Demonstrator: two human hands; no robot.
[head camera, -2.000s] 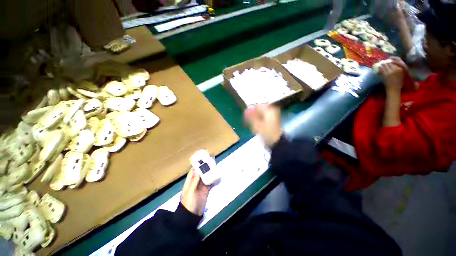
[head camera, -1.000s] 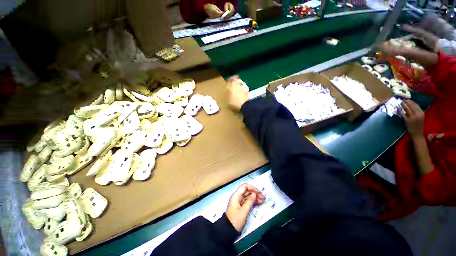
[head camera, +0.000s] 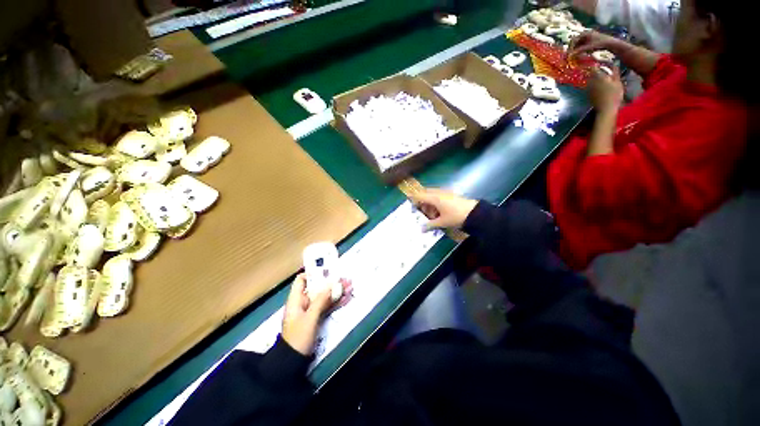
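My left hand (head camera: 305, 314) holds a cream-white housing (head camera: 320, 265) upright between thumb and fingers, its face with small dark openings towards me. My right hand (head camera: 443, 207) is at the far end of the white sticker sheet (head camera: 379, 264), fingertips down at the strip beside the brown-yellow tape (head camera: 411, 188). Whether it has a sticker in its fingertips cannot be told. A single housing (head camera: 309, 101) lies beyond the cardboard, by the belt's edge.
A pile of housings (head camera: 162, 205) lies on the cardboard sheet (head camera: 275, 195) at left. Two open boxes (head camera: 383, 170) of small white parts stand ahead. A person in red (head camera: 642, 141) works at right beside housings and red netting (head camera: 554, 65).
My left hand, which showed no housing one second ago, now holds one. My right hand has moved back from beyond the cardboard to the sheet. A housing now lies by the belt's edge.
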